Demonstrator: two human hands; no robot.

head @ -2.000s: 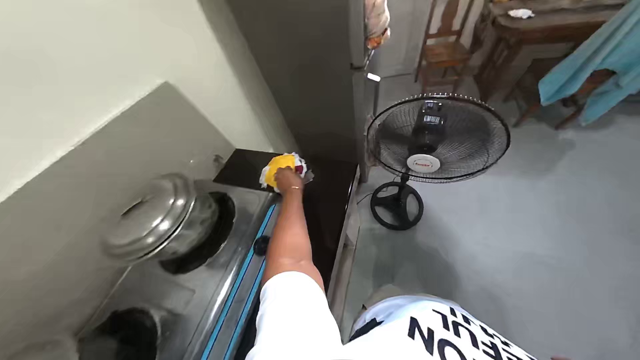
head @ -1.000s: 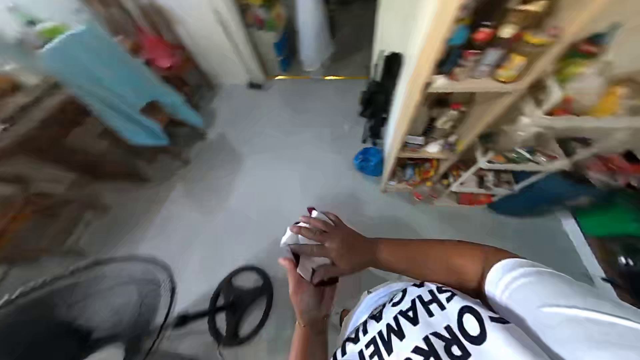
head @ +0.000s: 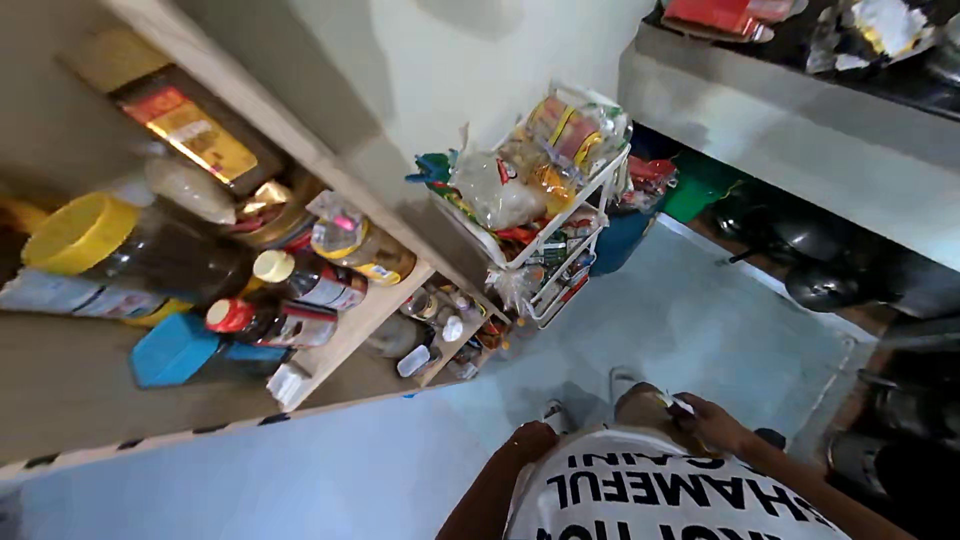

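My right hand [head: 705, 421] is low in the view, right of centre in front of my shirt, with its fingers closed on a small crumpled white wrapper [head: 679, 405]. At the left edge of my shirt my left hand [head: 534, 441] hangs low; its fingers are dark and blurred, and whether it holds anything cannot be told. The two hands are apart, and my feet in light footwear show just beyond them on the floor.
Wooden shelves [head: 341, 337] with jars and bottles stand on the left. Ahead is a white rack [head: 517, 259] full of plastic packs, beside a blue bin [head: 621, 236]. A counter [head: 795, 112] runs along the right, with dark pans [head: 817, 285] beneath it.
The view has turned from the stove and fan to the shelves and rack. My hands were together around a white item a second ago; now they are apart, with a white wrapper in the right.
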